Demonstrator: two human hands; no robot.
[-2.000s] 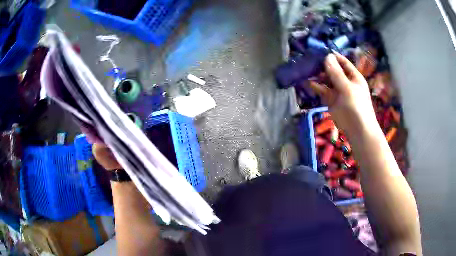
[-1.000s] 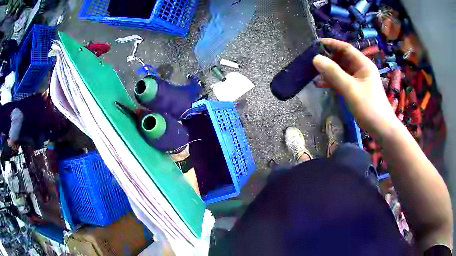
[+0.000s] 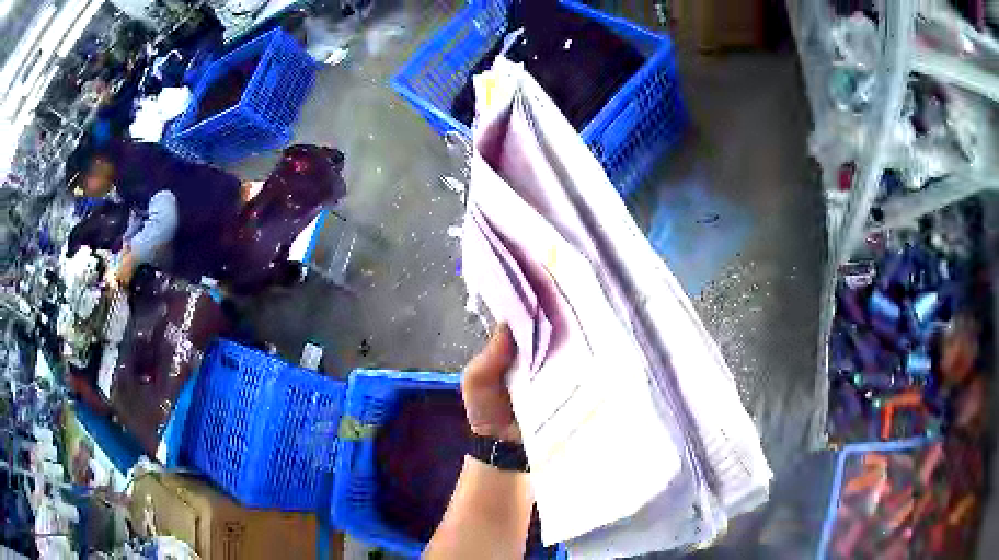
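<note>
A thick pad of pink and white paper forms [image 3: 613,372] stands tilted in front of me, its top pages folded over. My left hand [image 3: 492,383], with a dark band at the wrist, grips the pad at its left edge; part of the fingers is hidden behind the papers. My right hand is out of the picture. No dark thread cone shows in a hand; the back of the pad is hidden.
Blue crates of dark goods stand behind the pad [image 3: 646,131] and below left [image 3: 367,470]. More blue crates [image 3: 263,421] and a cardboard box [image 3: 219,520] are at lower left. A person [image 3: 186,219] bends at left. Mixed thread cones [image 3: 893,328] lie at right beside a blue-rimmed crate [image 3: 838,492].
The view has swung left. The pad has turned, showing its printed pages instead of the green board and the two green-ended cones. My right hand with the dark cone has left the picture.
</note>
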